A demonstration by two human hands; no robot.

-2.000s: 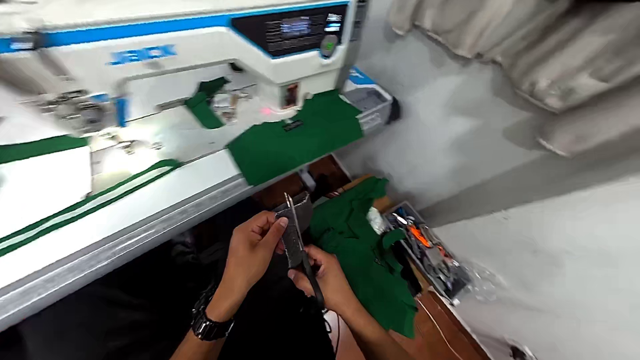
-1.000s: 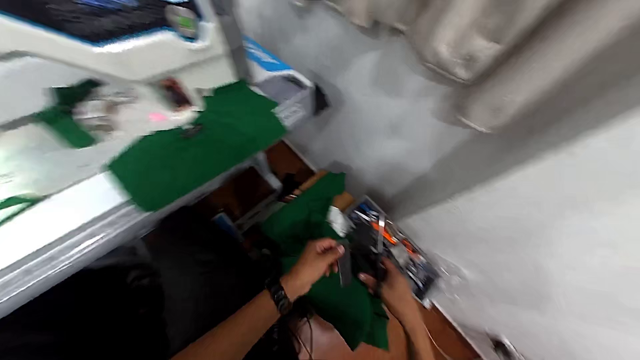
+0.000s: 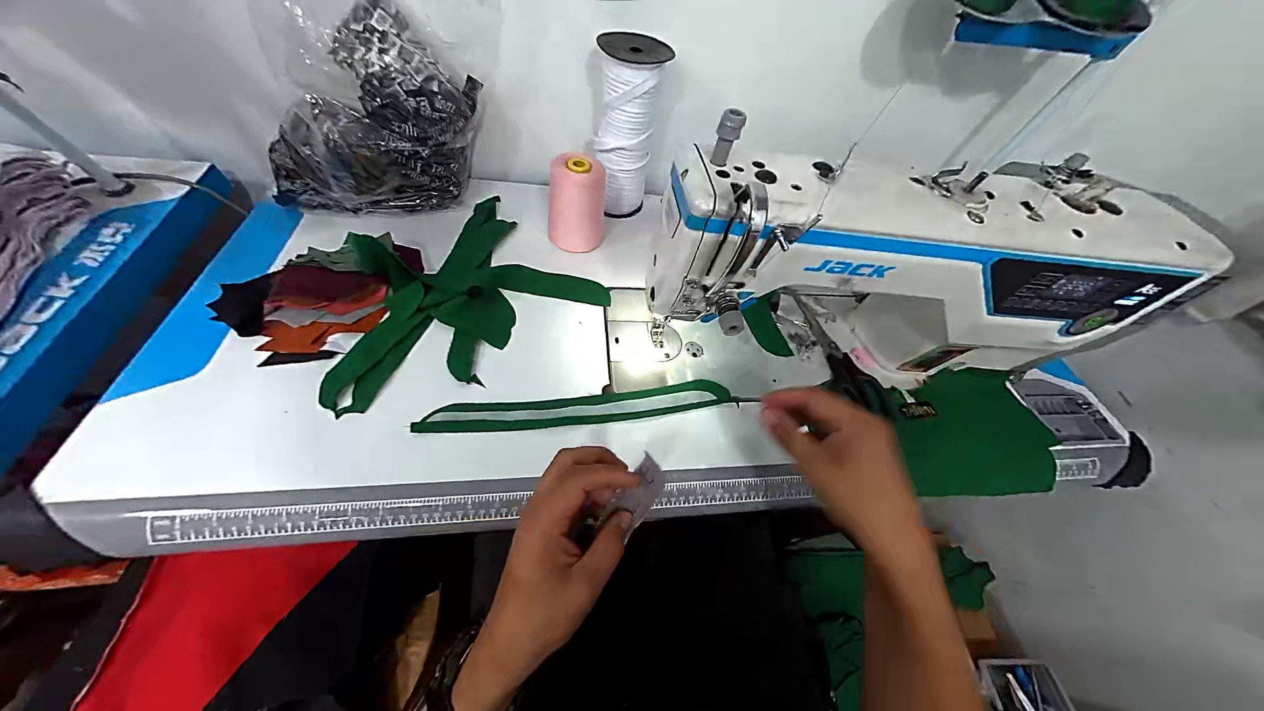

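My left hand (image 3: 568, 558) holds a small greyish, semi-transparent piece (image 3: 642, 494) between fingers and thumb at the table's front edge. My right hand (image 3: 839, 449) is raised over the table, thumb and forefinger closed near the tip of a narrow green fabric strip loop (image 3: 573, 410); whether they grip its thread or a thin tool cannot be told. Behind this hand lie black-handled scissors (image 3: 854, 380), blades toward the machine. Green fabric (image 3: 973, 434) with a small dark label lies right of the hand. The Jack sewing machine (image 3: 889, 247) stands behind, its presser foot (image 3: 659, 334) above the needle plate.
Green strips (image 3: 469, 296) and a stack of coloured fabric scraps (image 3: 316, 301) lie on the left. At the back stand a pink thread cone (image 3: 577, 202), a spool of white elastic (image 3: 625, 123) and a plastic bag of dark labels (image 3: 380, 123). A ruler tape (image 3: 395, 513) runs along the front edge.
Both hands have come up from beside the lower bin to the table's front. The right hand no longer holds the dark object seen earlier. The view has swung left to the tabletop.
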